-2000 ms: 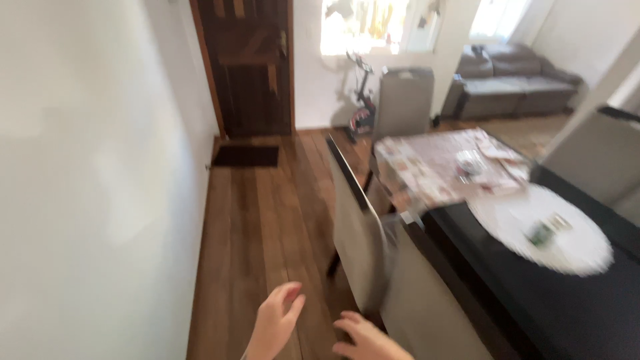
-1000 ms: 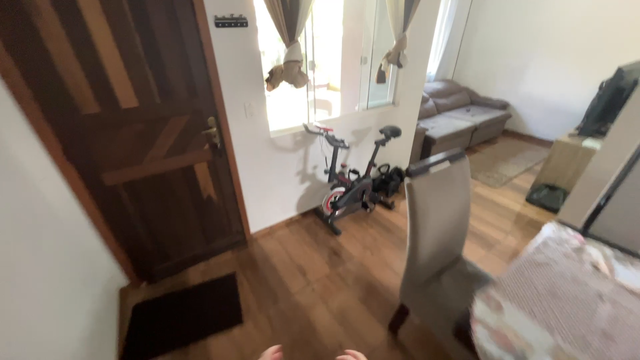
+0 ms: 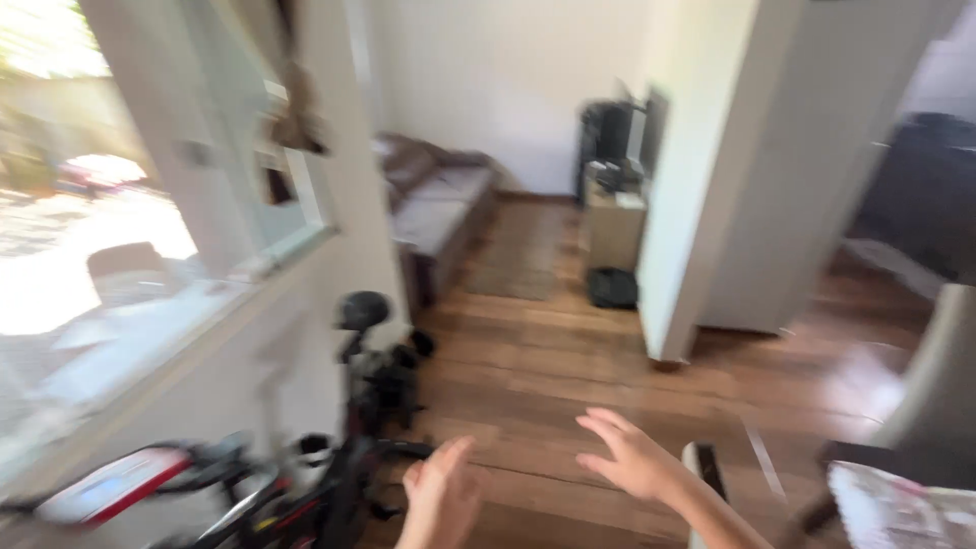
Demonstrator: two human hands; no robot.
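Observation:
My left hand [image 3: 444, 488] is raised at the bottom centre, nothing in it, its fingers pointing up. Just left of it stands a black exercise bike [image 3: 335, 473] with a red-edged console [image 3: 114, 488] and a dark saddle [image 3: 364, 310]; the hand appears in front of the bike, and whether they touch cannot be told. My right hand [image 3: 621, 454] reaches in from the lower right with its fingers spread and empty, above the wooden floor [image 3: 526, 412]. Near its forearm is the top of a chair back [image 3: 705, 473].
A windowed wall [image 3: 229, 328] runs along the left. Ahead are a sofa [image 3: 442, 198], a rug [image 3: 518, 255] and a wooden cabinet [image 3: 616, 236] with a black object [image 3: 612, 287] at its foot. A wall end [image 3: 679, 229], another chair [image 3: 926, 381] and a cloth-covered table [image 3: 900, 503] stand right.
The view has moved forward and turned right, past the door, to the bike and living area. Both hands, barely visible a second ago, now show more fully, still empty.

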